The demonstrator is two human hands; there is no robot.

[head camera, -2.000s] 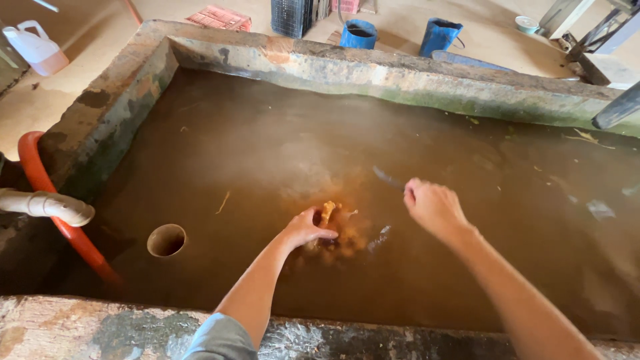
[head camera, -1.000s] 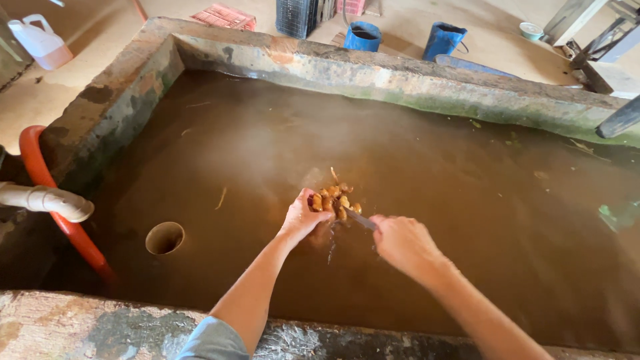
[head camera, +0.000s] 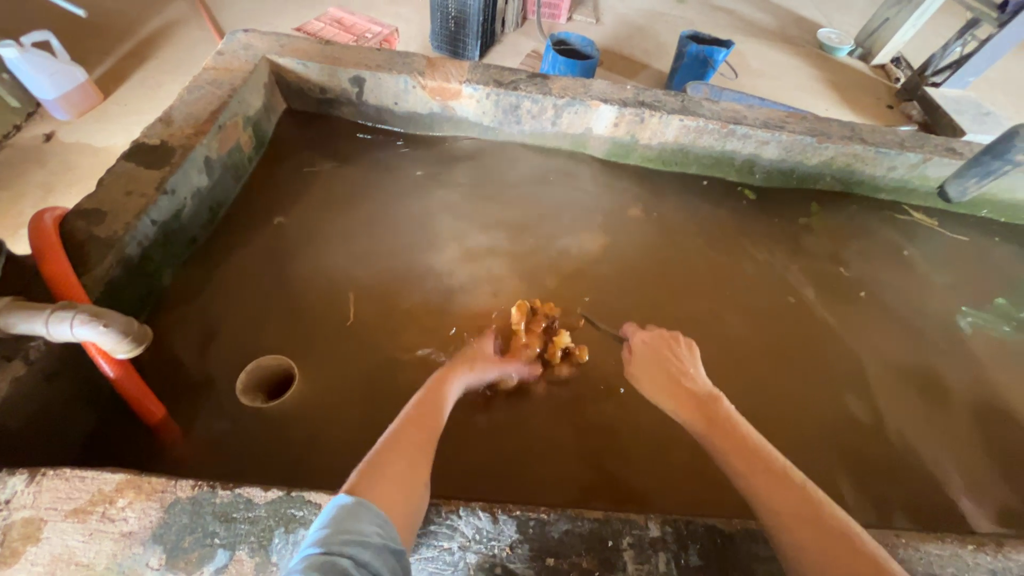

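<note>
Murky brown water (head camera: 608,448) fills a concrete tank. Near the middle, my left hand (head camera: 490,362), blurred by motion, holds a knobbly clump of yellow-brown rhizomes (head camera: 546,332) that looks like ginger or turmeric, partly in the water. Some of its fingers are hidden behind or under the clump. To the right, my right hand (head camera: 662,366) is closed around the handle of a small knife (head camera: 600,326). The dark, narrow blade points up and left toward the clump, with a small gap between them.
The tank's concrete rim (head camera: 512,88) surrounds the water. At left are an orange hose (head camera: 112,372), a white plastic pipe (head camera: 80,322) and an open round pipe mouth (head camera: 267,381). Beyond the rim stand blue buckets (head camera: 570,60), a black crate (head camera: 462,28) and a plastic jug (head camera: 56,76).
The knife was against the clump one second ago and is now a little apart from it. Two seconds ago the clump was mostly under the water; now more of it shows.
</note>
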